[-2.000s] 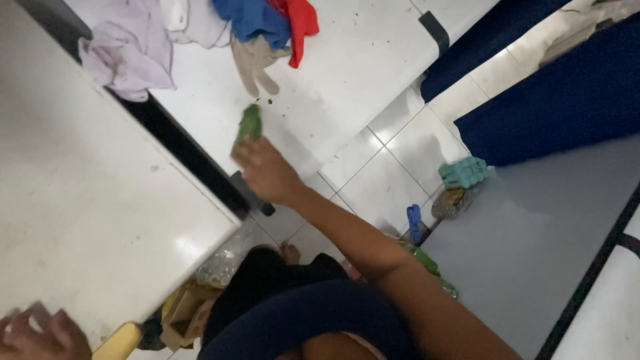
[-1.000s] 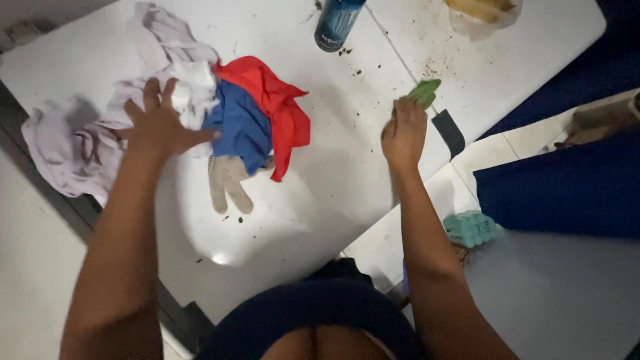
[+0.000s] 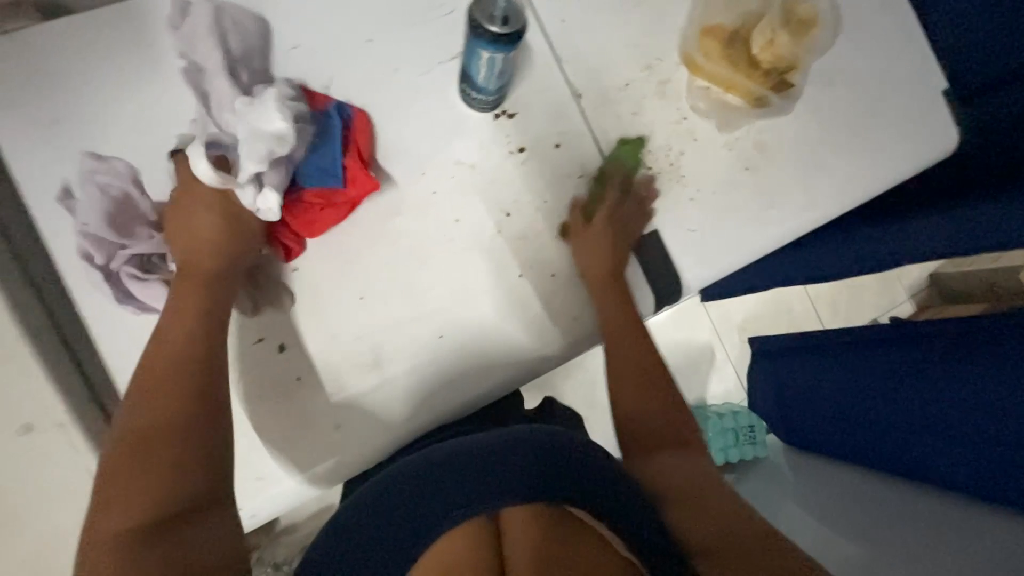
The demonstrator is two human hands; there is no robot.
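My left hand [image 3: 212,224] is closed on a bundle of light cloths [image 3: 268,132], white and pale lilac, on the left of the white table [image 3: 416,272]. Against the bundle lie a red cloth [image 3: 340,204] and a blue cloth [image 3: 322,152]; a greyish glove [image 3: 264,284], partly hidden and blurred, is beside my wrist. On the right, my right hand [image 3: 612,220] rests over a green cloth or leaf-like piece [image 3: 628,156], pressed against the table top near the seam; blur hides which it is. Dark crumbs [image 3: 520,150] are scattered between the hands.
A blue drink can [image 3: 492,60] stands at the back middle. A clear plastic bag with yellowish food [image 3: 748,60] sits at the back right. Near the table's front edge is a black strap or clip [image 3: 660,268]. Below are a teal egg carton [image 3: 732,432] and dark blue fabric [image 3: 888,400].
My left hand, spread on the cloths a second ago, has closed on them and the bundle has shifted. My right hand has stayed on the green piece. The view has moved along the table.
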